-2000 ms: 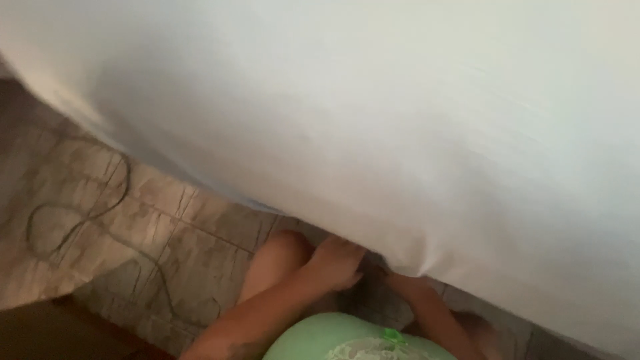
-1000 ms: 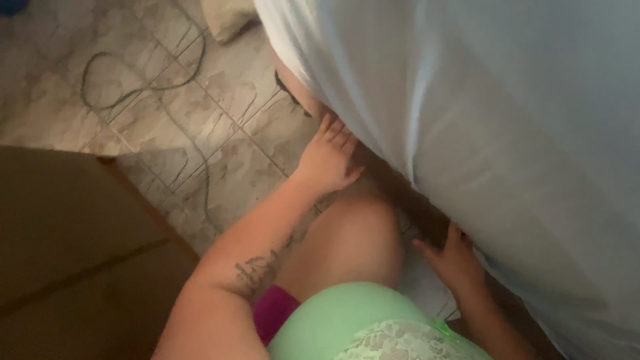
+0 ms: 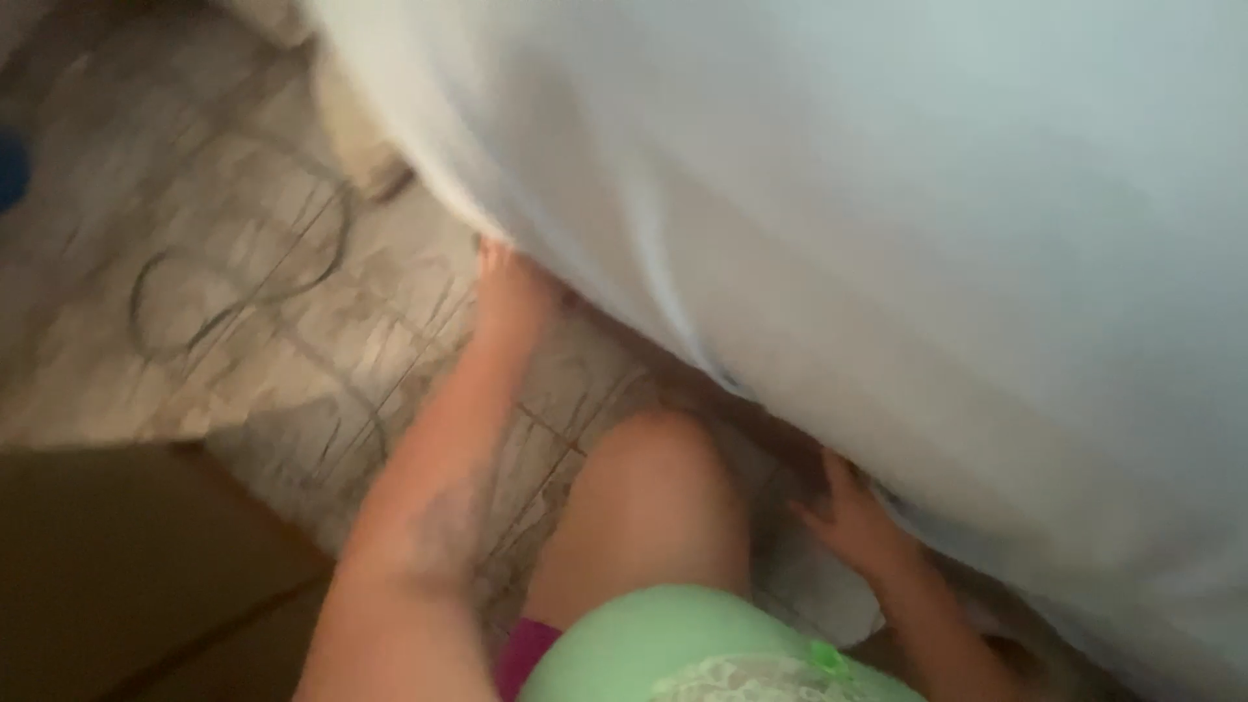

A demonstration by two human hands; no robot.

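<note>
A white cloth sheet (image 3: 877, 244) covers a large raised surface, probably a bed, across the right of the view. Its edge hangs over a dark brown board (image 3: 673, 366). My left hand (image 3: 512, 283) reaches to the sheet's edge at the upper middle, its fingertips partly hidden there. Lower right, my right hand (image 3: 853, 517) rests near the brown board just under the hem, thumb and fingers spread, with nothing seen in it. Blur hides the finer detail of both hands.
A thin cable (image 3: 239, 302) lies looped on the tiled floor (image 3: 409, 253) at left. Brown wooden furniture (image 3: 146, 556) stands at the lower left. A beige cushion-like thing (image 3: 356, 136) lies beside the sheet, and a blue object (image 3: 12, 171) shows at the left edge.
Two seconds ago my hands were close together at the hem; now they are far apart. Since one second ago, my left hand has moved farther up along the sheet's edge.
</note>
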